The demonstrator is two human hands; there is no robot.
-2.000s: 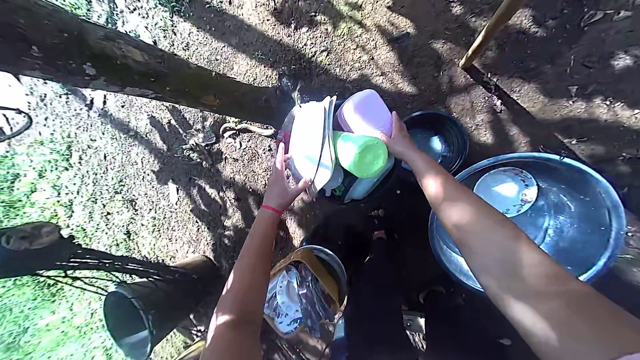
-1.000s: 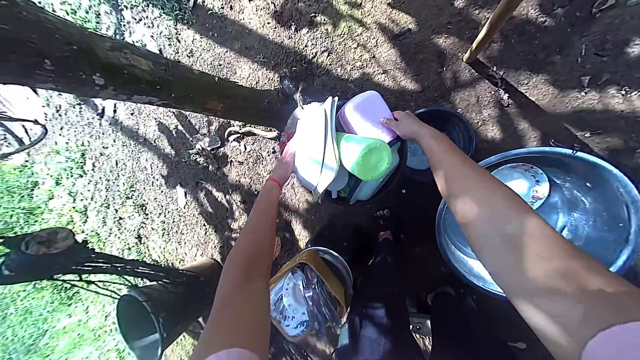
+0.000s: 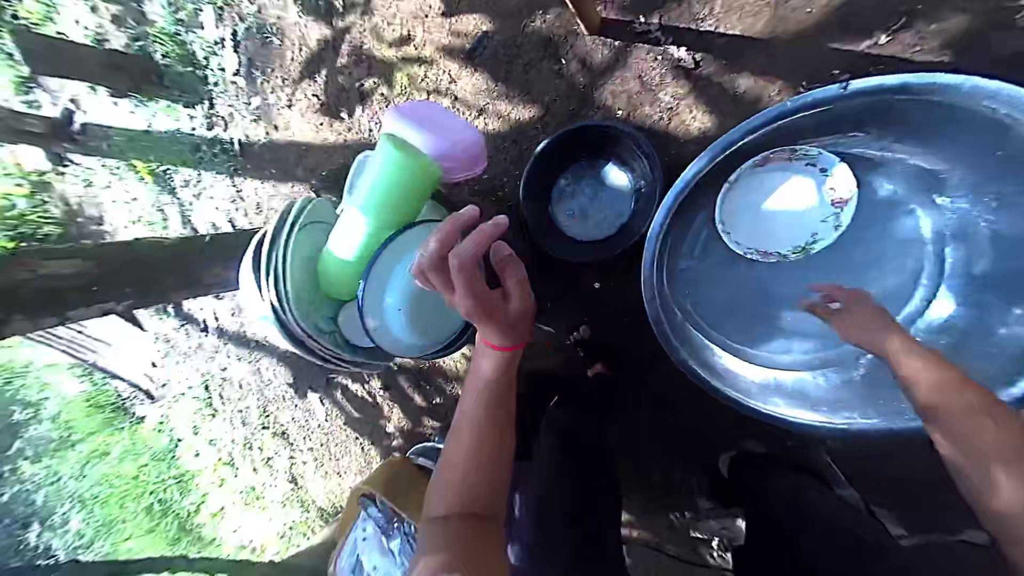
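My left hand [image 3: 480,276], a red band at its wrist, is raised with fingers apart and curled, holding nothing, beside a heap of dishes. In that heap are stacked plates [image 3: 308,272], a green plastic cup or pitcher [image 3: 380,212], a pink plastic container [image 3: 438,140] and a white dark-rimmed enamel dish [image 3: 408,296]. My right hand [image 3: 852,316] is over the wide metal basin [image 3: 944,320]; its fingers are blurred, and whether they pinch something small cannot be told. A white plate with a floral rim [image 3: 788,204] lies in this basin, above the right hand in view.
A dark bowl [image 3: 592,192] with some cloudy liquid stands between the heap and the basin. A wooden log or trunk [image 3: 120,280] reaches in from the left. An open sack or box [image 3: 392,496] sits at the bottom, and a wooden post [image 3: 586,16] stands at the top.
Both hands have left the heap of dishes: the right has moved over to the metal basin, the left is drawn back toward the bowl. The view has shifted closer to the dishes.
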